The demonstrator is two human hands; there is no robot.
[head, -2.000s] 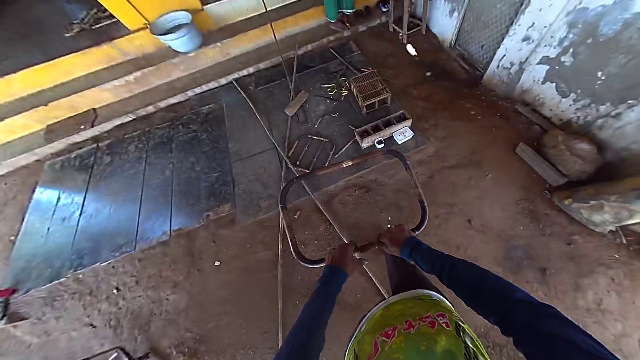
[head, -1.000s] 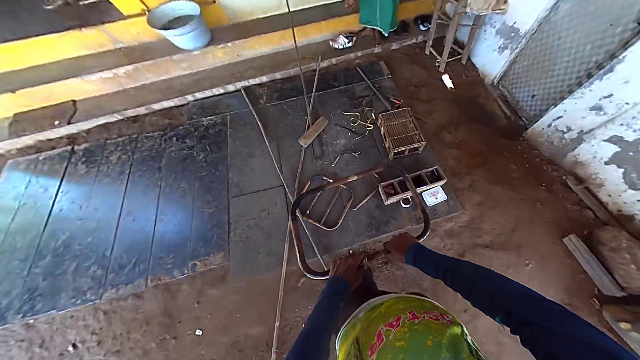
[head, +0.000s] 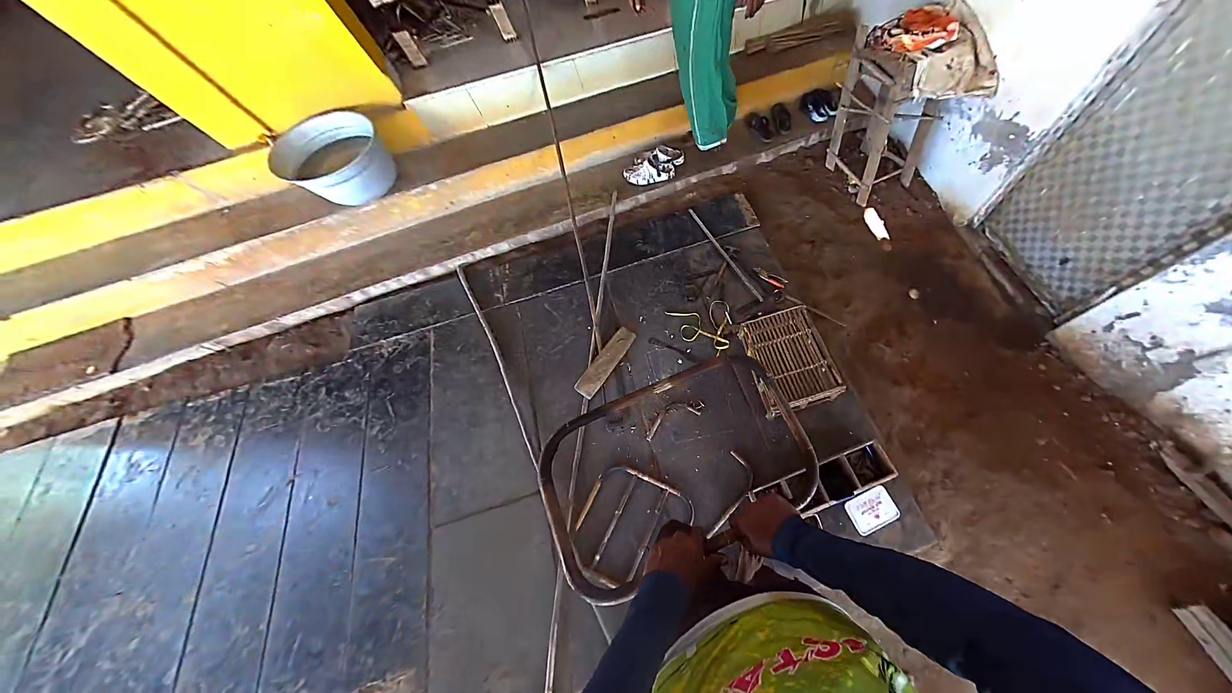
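Both my hands grip the near side of a large rounded rectangular frame (head: 551, 481), which looks like bent cane or rod, held out in front of me. My left hand (head: 681, 556) is closed around it close to its near side's middle; my right hand (head: 763, 525) holds it just to the right. Below the frame, on dark boards, lie a smaller bent frame with crossbars (head: 616, 525), a flat wooden piece (head: 605, 363), a slatted wooden crate (head: 791, 356) and yellow-handled scissors (head: 707, 332). The palms and fingertips are hidden.
A compartmented wooden box (head: 871, 464) and a white lid-like item (head: 873, 510) lie right of my hands. Long thin rods (head: 496, 356) cross the boards. Beyond stand a metal bucket (head: 334, 159), shoes (head: 654, 166), a wooden stool (head: 871, 125) and a person in green trousers (head: 705, 77).
Carried in both hands, the large frame has moved from over bare ground to over the dark boards with the tools. The view has moved forward too.
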